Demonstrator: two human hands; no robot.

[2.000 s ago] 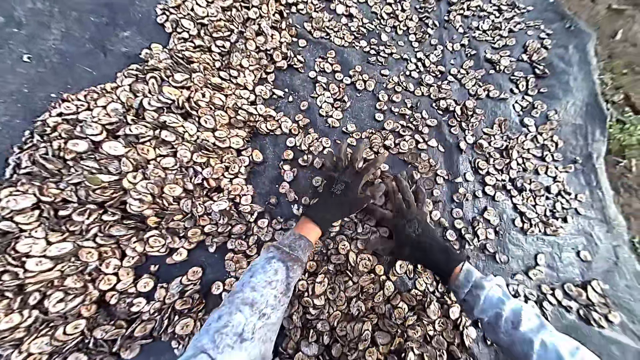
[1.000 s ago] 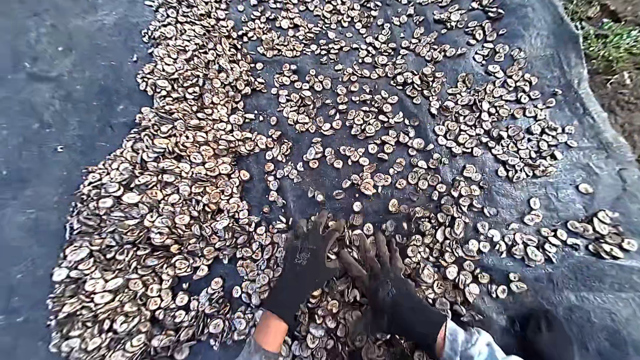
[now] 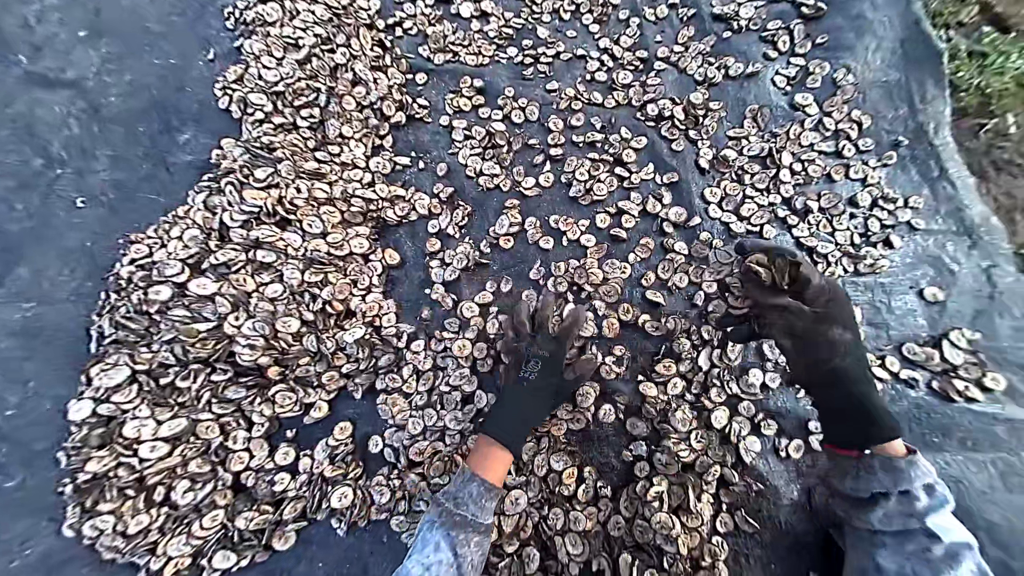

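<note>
Many round, pale dried slices with dark rims (image 3: 256,320) lie in a thick heap on a dark tarp (image 3: 80,144); they look like fruit slices, though the kind is uncertain. My left hand (image 3: 540,364), in a black glove, rests palm down with spread fingers on the slices near the middle. To its right, my right hand (image 3: 788,320), also black-gloved, is turned sideways above or against scattered slices, its fingers curled leftward. Whether any slices are inside its fingers cannot be told. More slices lie around and below both hands.
The tarp's wrinkled edge (image 3: 952,152) runs down the right side, with soil and green plants (image 3: 988,68) beyond it. Thinner patches of slices (image 3: 808,176) spread across the upper right, and a small cluster (image 3: 956,364) lies beyond my right wrist.
My hands were close together among the slices; now they are farther apart, with my right hand moved to the right and turned sideways. The view has shifted.
</note>
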